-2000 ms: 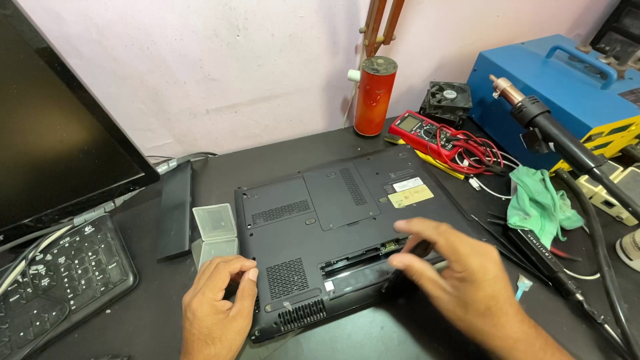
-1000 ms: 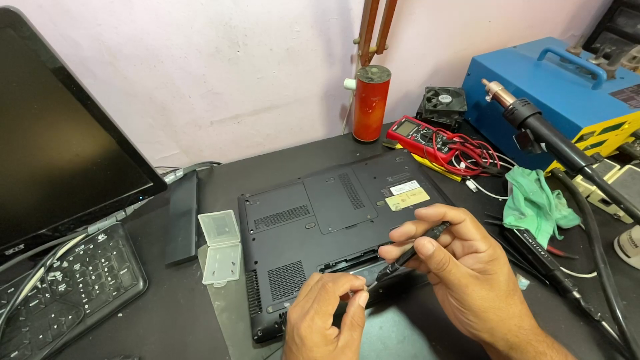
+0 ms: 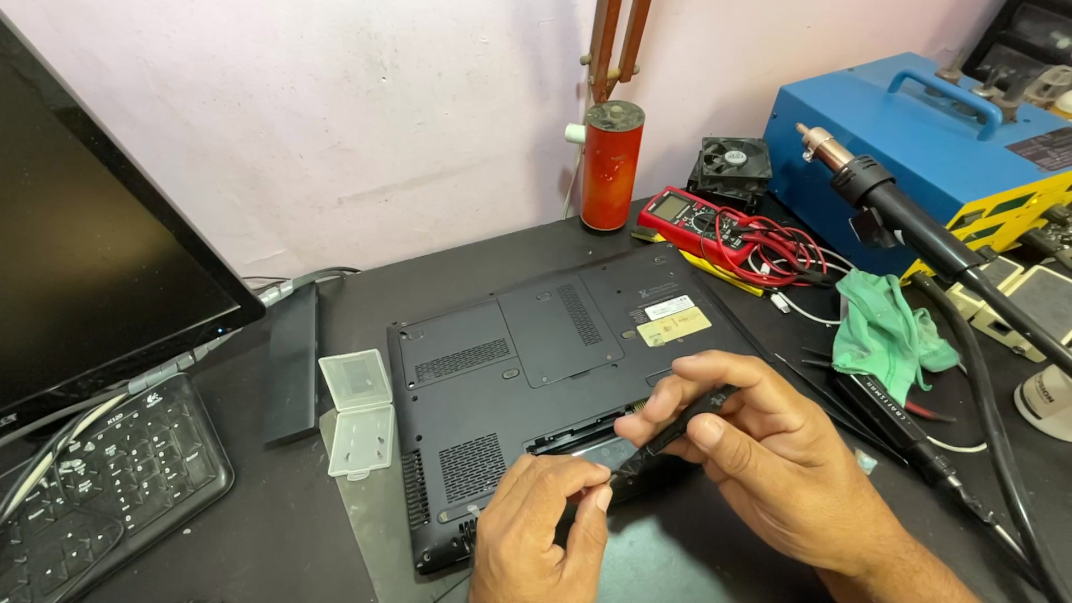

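My right hand (image 3: 754,444) holds a slim black pen-like tool (image 3: 678,429), slanted down to the left, above the near edge of an upside-down black laptop (image 3: 469,410). At the tool's lower end, my left hand (image 3: 544,528) has thumb and forefinger pinched together; whether they grip the tip or something tiny cannot be told. The laptop's long battery bay (image 3: 578,427) lies open behind the hands. Left of the laptop stands a small clear plastic case (image 3: 362,419), lid raised, with a few tiny screws inside.
A laptop battery or dark bar (image 3: 293,368), a keyboard (image 3: 142,477) and a monitor (image 3: 92,226) are at left. Behind and right are a red cylinder (image 3: 613,167), a fan (image 3: 733,167), a multimeter (image 3: 699,222), a green cloth (image 3: 879,335), a blue station (image 3: 871,159) and a hot-air handpiece (image 3: 904,218).
Two seconds ago the right hand showed no tool and the left rested at the laptop's near left corner. Both hands have since come together around the black tool.
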